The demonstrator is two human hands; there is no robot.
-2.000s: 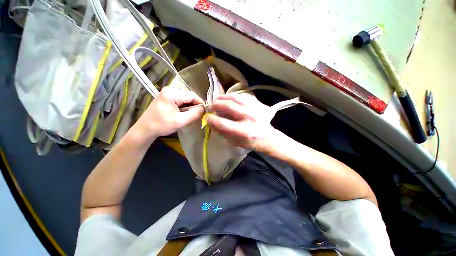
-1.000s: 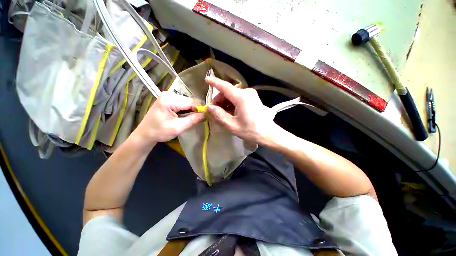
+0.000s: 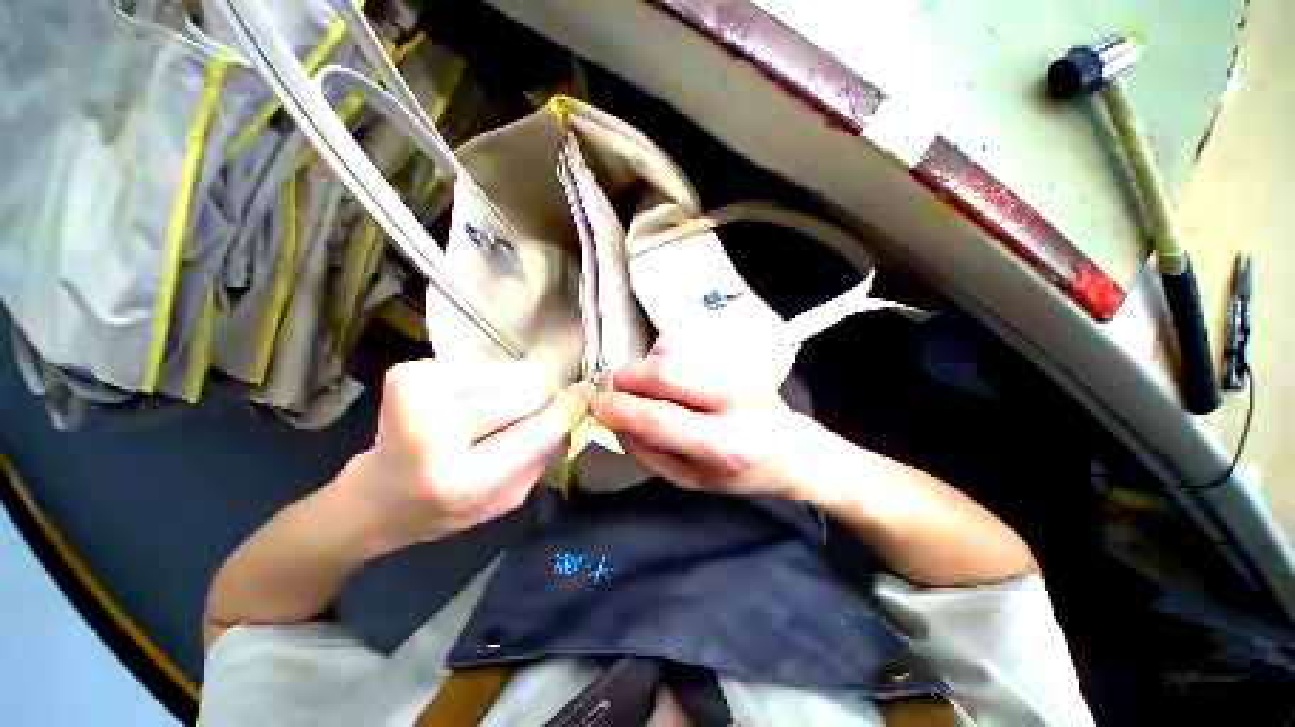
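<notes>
A beige tote bag [image 3: 490,291] stands open-mouthed in front of me, above the dark navy apron [image 3: 682,568]. A thin dark line like a zipper [image 3: 585,270] runs down inside the mouth. My left hand [image 3: 462,438] and my right hand [image 3: 703,419] pinch the near seam end between their fingertips. The split end of the yellow binding [image 3: 592,438] sticks out below the fingers. The long thin bag handles [image 3: 341,156] reach up to the left, and another handle [image 3: 831,234] loops to the right. Small blue marks show on the bag panels.
A pile of greyish-beige bags with yellow edges [image 3: 107,213] lies at the left. A pale worktable at the right bears dark red strips [image 3: 1023,227] along its edge, a hammer [image 3: 1143,185] and a small dark pointed tool [image 3: 1238,324] with a cord. A dark mat [image 3: 114,490] lies below.
Both hands and the near seam end have moved down towards the apron. The bag mouth shows wider open, with more of its inside visible. The view has shifted, and the bag appears nearer.
</notes>
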